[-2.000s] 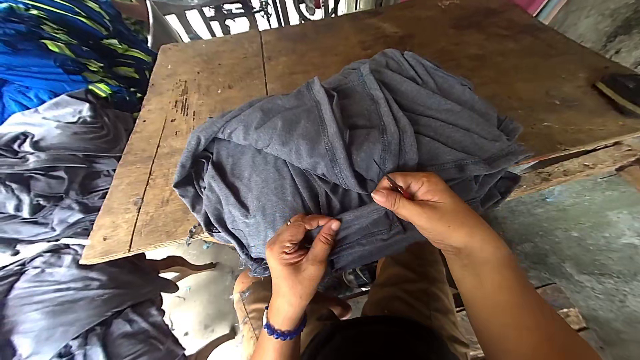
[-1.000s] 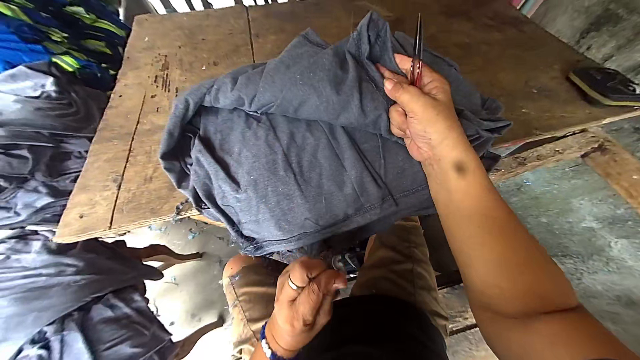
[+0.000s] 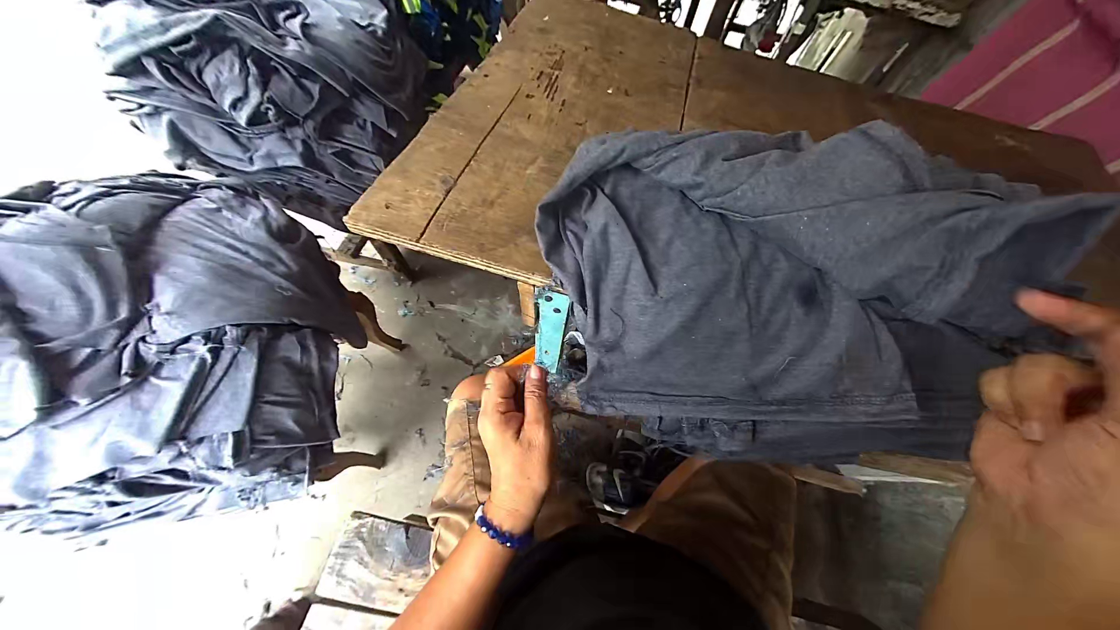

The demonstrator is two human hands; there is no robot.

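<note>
A dark grey knit cloth lies in loose folds on the wooden table and hangs over its front edge. My left hand, with a blue bead bracelet on its wrist, is just left of the cloth. Its thumb and fingertips meet at the lower end of a teal strip with holes; whether they grip it or some lint is unclear. My right hand is blurred at the far right, beside the cloth, index finger extended and the others curled. A dark reddish patch shows between its fingers, too unclear to name.
Heaps of dark grey cloth lie at the left, with another grey heap behind. Lint and thread scraps are scattered on the floor. A wooden bench is below, and a striped pink cloth is at the upper right.
The view has swung to the left. My left hand has come to the teal strip. My right hand, which held up a slim pointed red-and-black tool, is lower, and the tool no longer shows clearly.
</note>
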